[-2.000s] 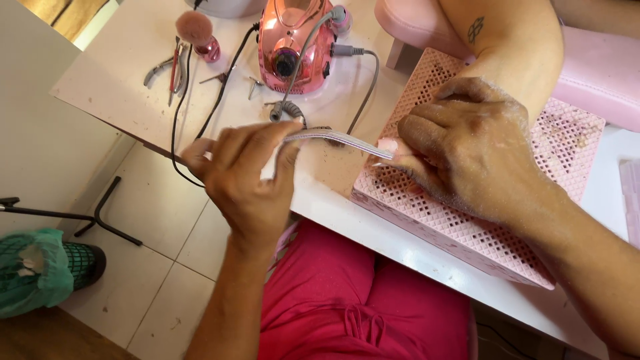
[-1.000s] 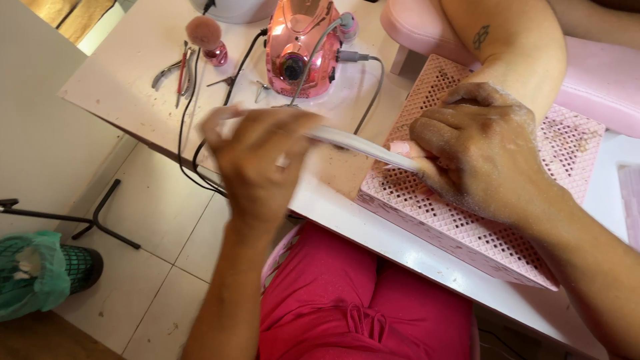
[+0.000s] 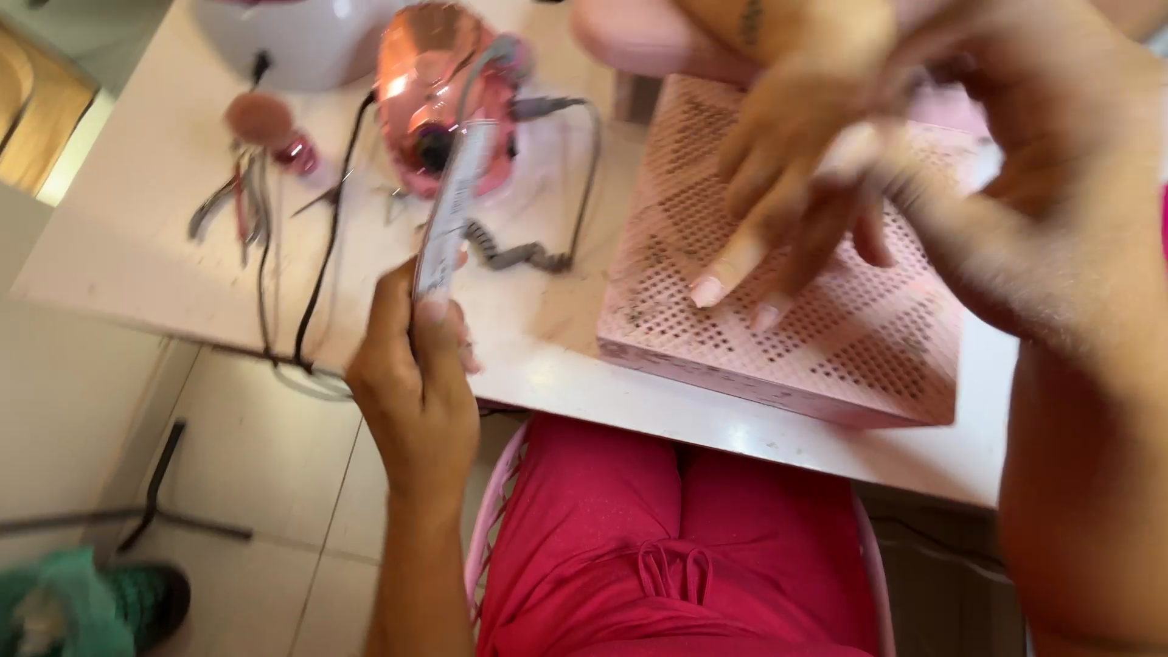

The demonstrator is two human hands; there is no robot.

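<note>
My left hand point(image 3: 420, 365) holds a nail file point(image 3: 452, 214) upright between thumb and fingers, over the front of the white table. My right hand point(image 3: 1031, 182), blurred and dusty, is raised at the right, in front of the other person's hand. That other hand point(image 3: 785, 192) reaches down over a pink perforated box point(image 3: 785, 356), two pale pink nails near its top. The blur hides whether my right hand touches it. Beyond my left hand stands a shiny pink electric nail drill unit point(image 3: 438, 100) with a grey coiled cord point(image 3: 520, 255).
Cuticle nippers point(image 3: 214, 208), a thin red-handled tool point(image 3: 244, 205) and a pink powder brush point(image 3: 260, 119) are at the left on the table point(image 3: 137, 265). Black cables run over its front edge. A white rounded device point(image 3: 301, 41) stands behind. A lined bin point(image 3: 146, 598) is on the floor.
The file has left the other person's nail and now stands upright in my left hand. My right hand has let go of the finger and lifted to the right, and the other hand's fingers now show.
</note>
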